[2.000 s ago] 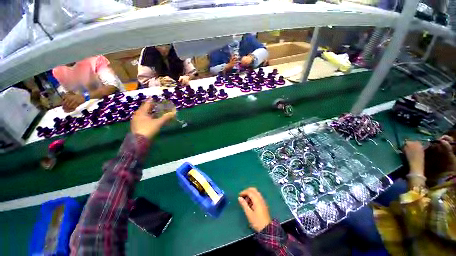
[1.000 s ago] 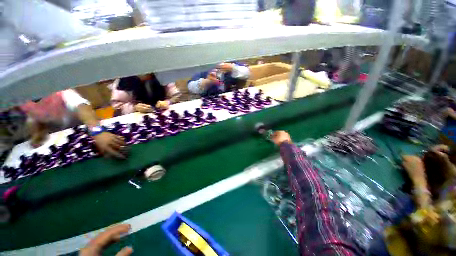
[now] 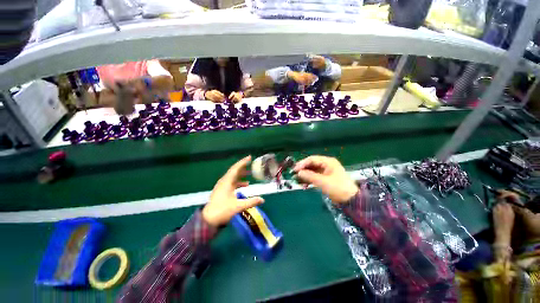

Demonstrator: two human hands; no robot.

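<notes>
A pale, round ring unit with dark and red lead wires is held up above the belt's near rail. My right hand pinches the wires at the unit's right side. My left hand is at the unit's left, thumb and fingers apart; its fingertips are close to the ring, and contact is blurred. The blue tape dispenser with yellow tape stands on the green bench just below my hands.
Clear blister tray at right, partly under my right arm; wire bundle beyond it. Blue bin and masking tape roll at left. A unit lies on the belt. Overhead shelf; another person's arm at right.
My right hand has come back from the far side of the belt, now with a wired unit. My left hand has moved right and up beside it. The view has shifted.
</notes>
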